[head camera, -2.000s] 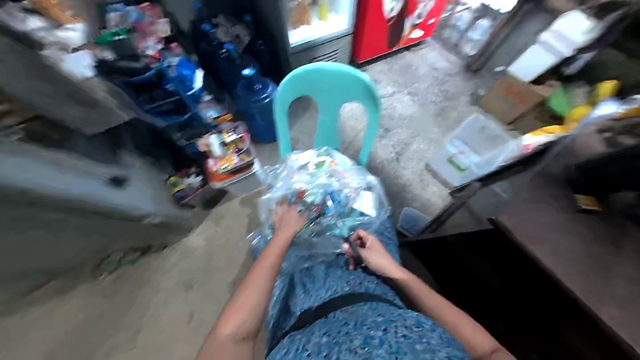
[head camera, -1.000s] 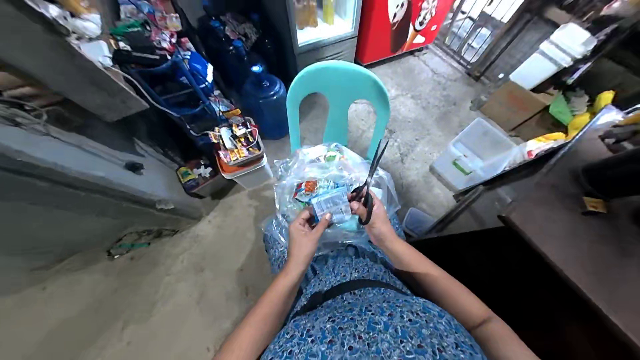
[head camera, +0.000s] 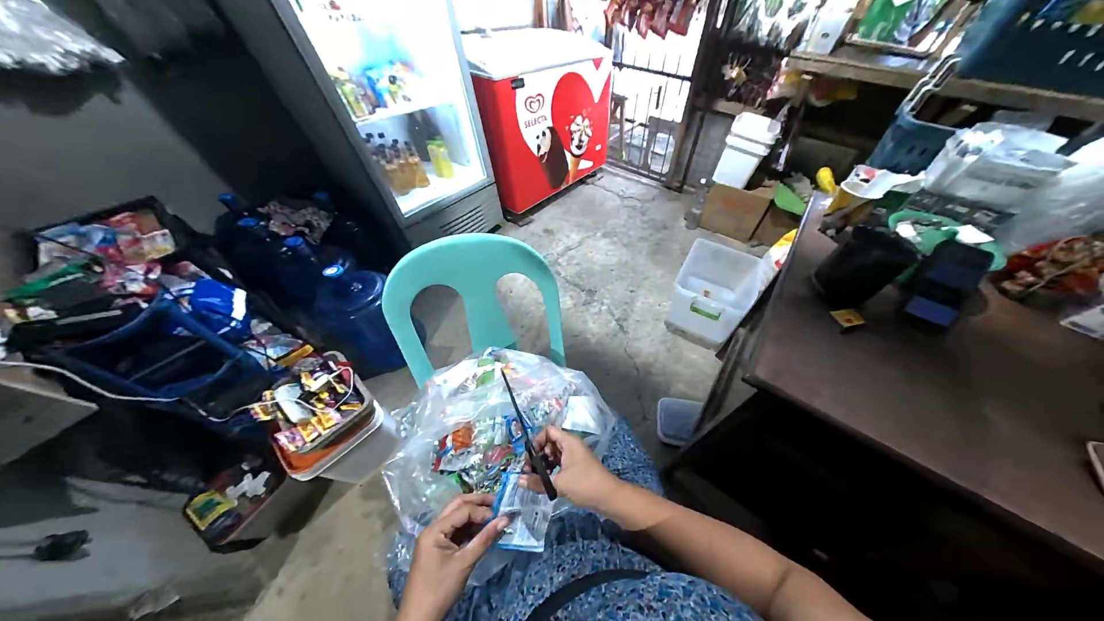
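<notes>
My left hand (head camera: 461, 539) pinches the left edge of blue-and-clear plastic sachets (head camera: 523, 516) over my lap. A pair of black-handled scissors (head camera: 528, 435) is in my right hand (head camera: 569, 470), its blades pointing up and away from me; they look closed. The fingertips of that hand also touch the top of the sachets. Beneath and beyond both hands, a clear plastic bag (head camera: 418, 466) lies open, full of small colourful packets (head camera: 487, 448). Behind the bag stands a turquoise plastic chair (head camera: 483, 250).
Blue water jugs (head camera: 354, 310) and a tray of packets (head camera: 323, 414) stand at the left. A lit drinks fridge (head camera: 405, 112) and a red freezer (head camera: 548, 129) are beyond the chair. At the right are a clear bin (head camera: 711, 293) and a dark brown table (head camera: 931, 397).
My right hand held no clearly visible scissors blades two seconds ago; one second ago they stood upright beside the sachets. The sachets are now lower, near my lap. The view has tilted up.
</notes>
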